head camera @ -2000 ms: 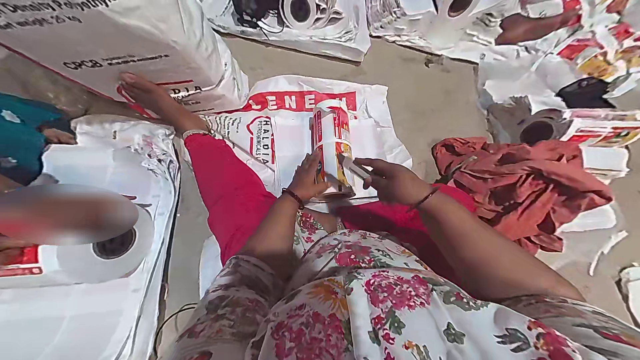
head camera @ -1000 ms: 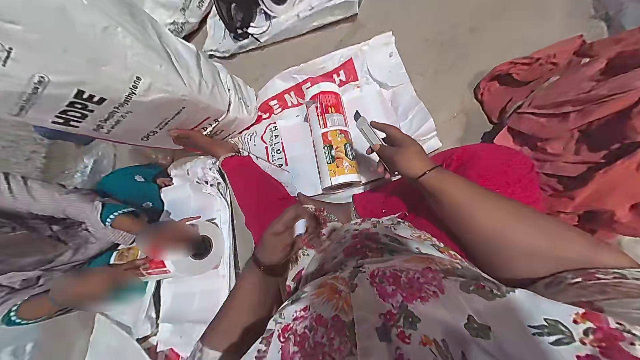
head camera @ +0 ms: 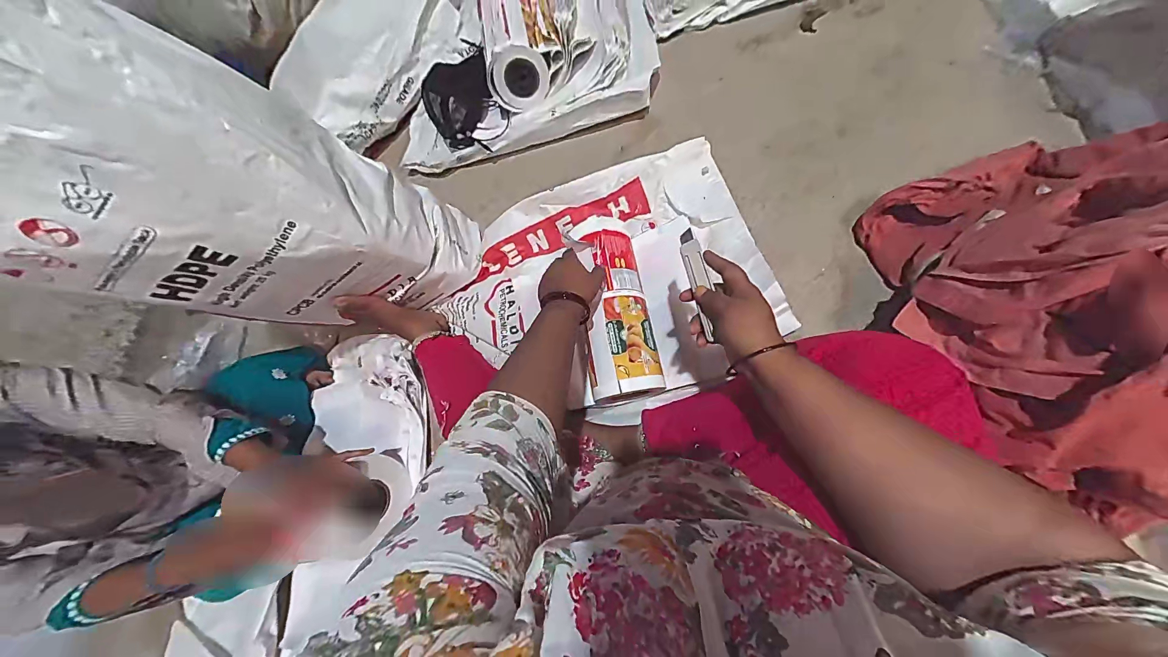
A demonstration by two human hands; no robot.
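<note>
A roll of printed plastic film (head camera: 632,342) with red, white and orange artwork lies lengthwise on a flattened white woven sack (head camera: 735,224) between my legs. My left hand (head camera: 575,278) touches the roll's upper left side; whether its fingers grip the film is unclear. To the right of the roll, my right hand (head camera: 730,306) holds a snap-off utility knife (head camera: 698,278) upright, its dark tip pointing away from me. That hand is apart from the roll.
A large white HDPE sack (head camera: 246,192) stands at the left. A person's hands (head camera: 265,520) are near another roll (head camera: 392,484) at the lower left. Reddish cloth (head camera: 1031,274) lies at the right. Beyond are a white roll (head camera: 522,78) and a black bag-like item (head camera: 454,100).
My left hand has moved from near my lap, where it held something small and white, forward to the roll's upper left side. My right hand still holds the knife.
</note>
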